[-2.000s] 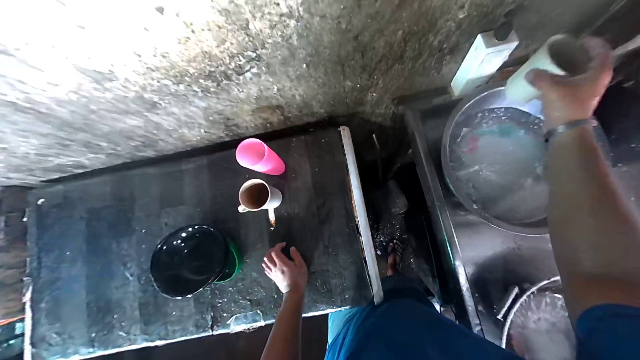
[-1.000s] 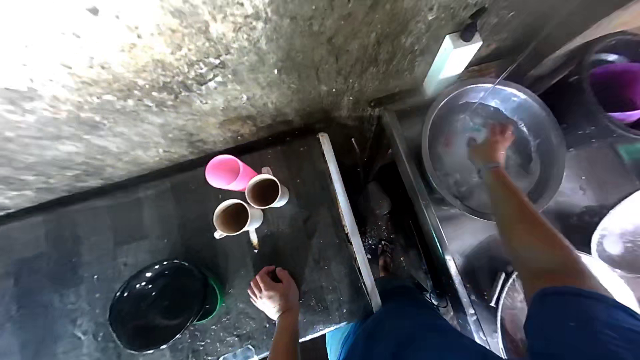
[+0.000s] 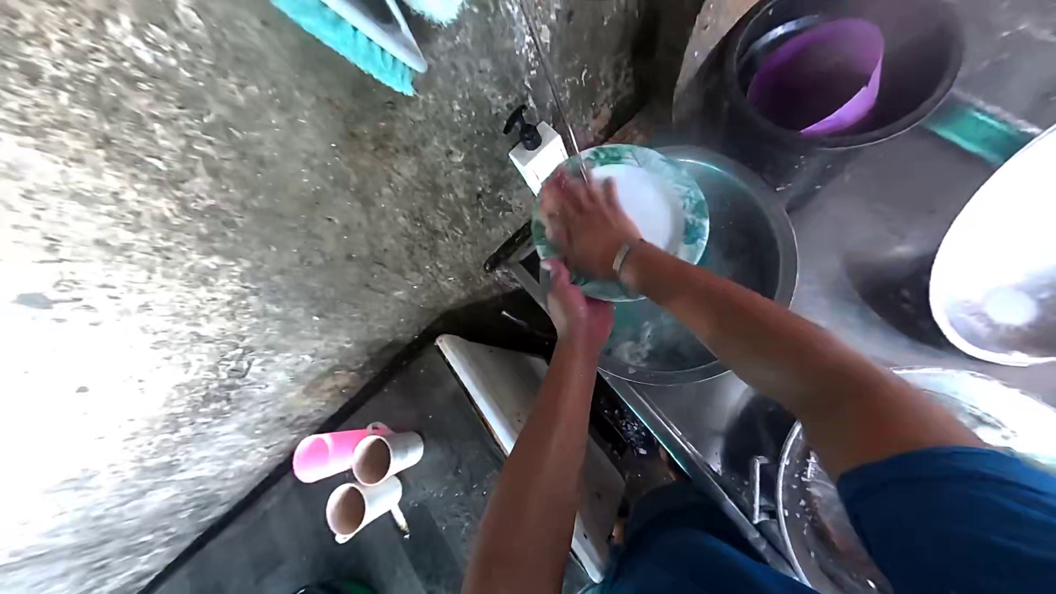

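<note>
A white plate with a green patterned rim [image 3: 691, 194] is tilted above a round metal basin [image 3: 747, 330] of cloudy water. My left hand [image 3: 577, 309] grips its lower left edge. Across the plate's face lies my right hand [image 3: 586, 219], blurred, its fingers spread and a band at the wrist. Whether it holds anything against the plate cannot be seen.
A pump bottle [image 3: 538, 153] stands by the wall behind the plate. A dark pot with a purple container [image 3: 817, 78] is at the upper right, a white basin [image 3: 1002, 264] at the right. A pink cup [image 3: 326, 455] and two mugs [image 3: 351, 507] sit lower left.
My left hand has left the dark table and now holds the plate over the basin. My right hand has come up out of the basin onto the plate. The view has swung right.
</note>
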